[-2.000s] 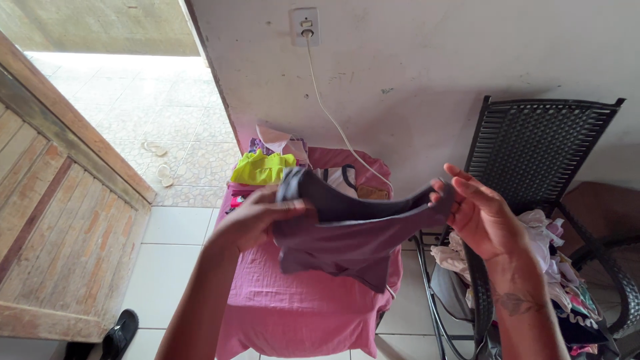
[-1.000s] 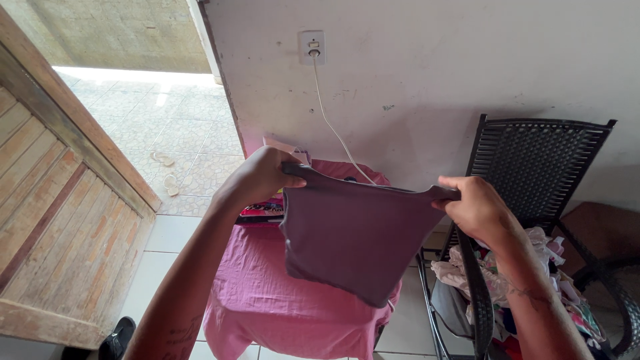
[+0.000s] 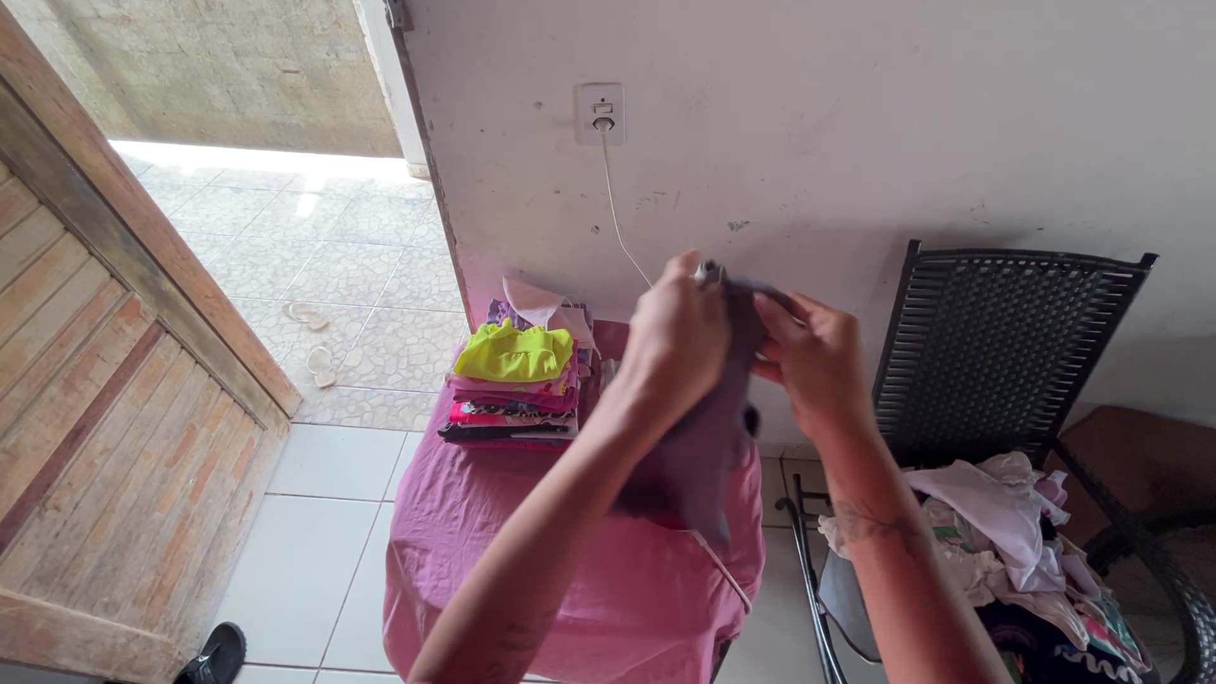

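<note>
My left hand [image 3: 676, 347] and my right hand [image 3: 807, 356] grip the top edge of a dark purple-grey cloth garment [image 3: 708, 456], held up close together over a surface draped in pink cloth [image 3: 513, 541]. The garment hangs bunched and partly blurred, and my left forearm hides some of it. Left of it on the pink cloth rests a stack of folded clothes [image 3: 513, 404] with a bright yellow-green garment [image 3: 515, 351] on top. Behind that lies a pale pink piece [image 3: 534, 302].
A black woven chair [image 3: 997, 351] at the right bears a heap of loose clothes [image 3: 1016, 532]. A white cord [image 3: 617, 214] runs from a wall outlet [image 3: 600, 114] down behind my hands. A wooden door [image 3: 114, 408] stands at the left, with a black sandal [image 3: 218, 655] near its foot.
One second ago the garment was stretched flat between my spread hands. Now my hands are close together and the garment hangs narrow. The stack's yellow-green top is in sight again.
</note>
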